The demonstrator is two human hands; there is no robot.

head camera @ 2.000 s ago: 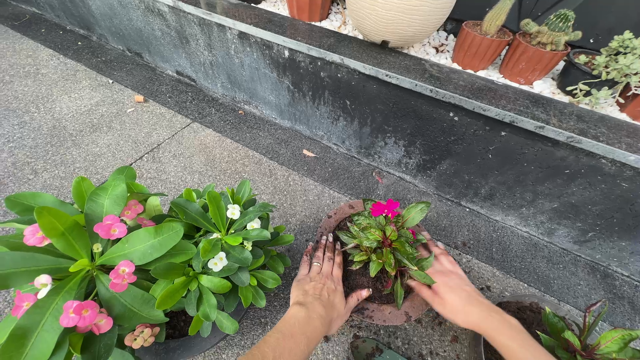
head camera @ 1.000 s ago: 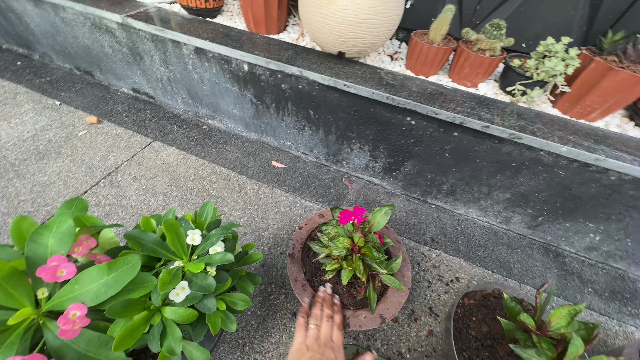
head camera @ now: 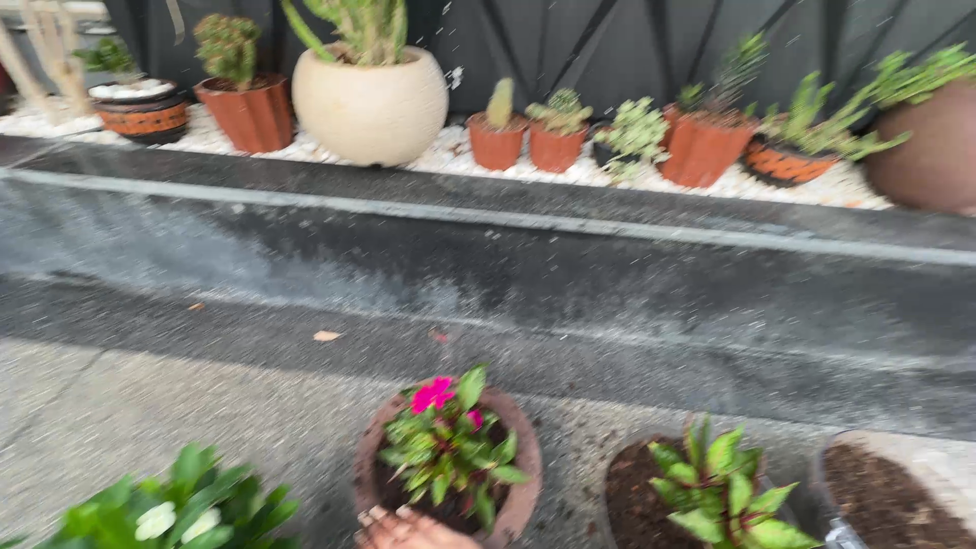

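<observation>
A round reddish-brown pot (head camera: 524, 450) at the bottom centre holds dark soil and a leafy plant (head camera: 438, 450) with magenta flowers. My left hand (head camera: 415, 531) lies at the pot's near left rim, fingers over the soil edge; only its fingers and part of the back show, and it grips nothing visible. My right hand is out of the frame. To the right, a clear container of soil (head camera: 640, 496) holds a green and reddish leafy plant (head camera: 728, 488). Lower left is a bushy plant (head camera: 191, 503) with white flowers. The view is blurred by motion.
A dark stone ledge (head camera: 488, 217) crosses behind the pots. On white pebbles (head camera: 446, 149) stand a large cream pot (head camera: 371, 107), terracotta pots with cacti (head camera: 499, 143) and a brown round pot (head camera: 930, 145). Another clear container of soil (head camera: 884, 488) is at the lower right.
Both hands were at the round pot two seconds ago; the right hand has since left the view. The view has tilted up and shifted right.
</observation>
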